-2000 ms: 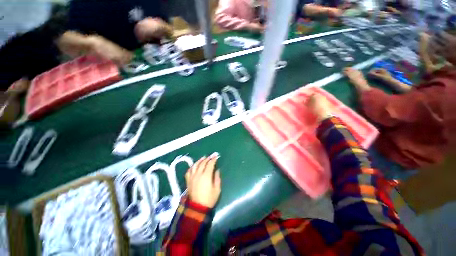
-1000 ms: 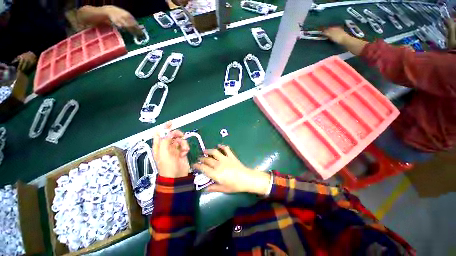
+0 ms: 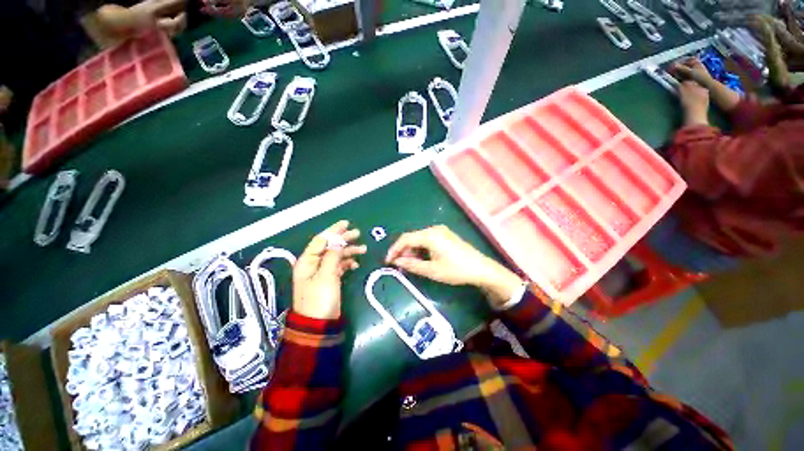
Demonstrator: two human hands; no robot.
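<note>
My left hand (image 3: 323, 264) holds a small white plastic fitting (image 3: 336, 240) between thumb and fingers. My right hand (image 3: 441, 255) is to its right, thumb and fingertips together over the green bench; whether a tiny part is between them cannot be told. A white looped housing (image 3: 411, 311) with a blue component in its wide end lies on the bench just below my right hand, not held. Another small white fitting (image 3: 378, 233) lies on the bench between my hands. Several housings (image 3: 231, 326) lie stacked left of my left hand.
A cardboard box (image 3: 134, 370) of white fittings stands at lower left. A pink compartment tray (image 3: 564, 189) lies at right, beside a pale upright post (image 3: 485, 70). Housings lie on the green conveyor (image 3: 339, 132). A person in a red sleeve (image 3: 749, 167) works at right.
My hands have moved apart, and the housing that was between them now lies on the bench. Earlier still, my right hand was at the pink tray. The neighbour's hands at right have drawn back.
</note>
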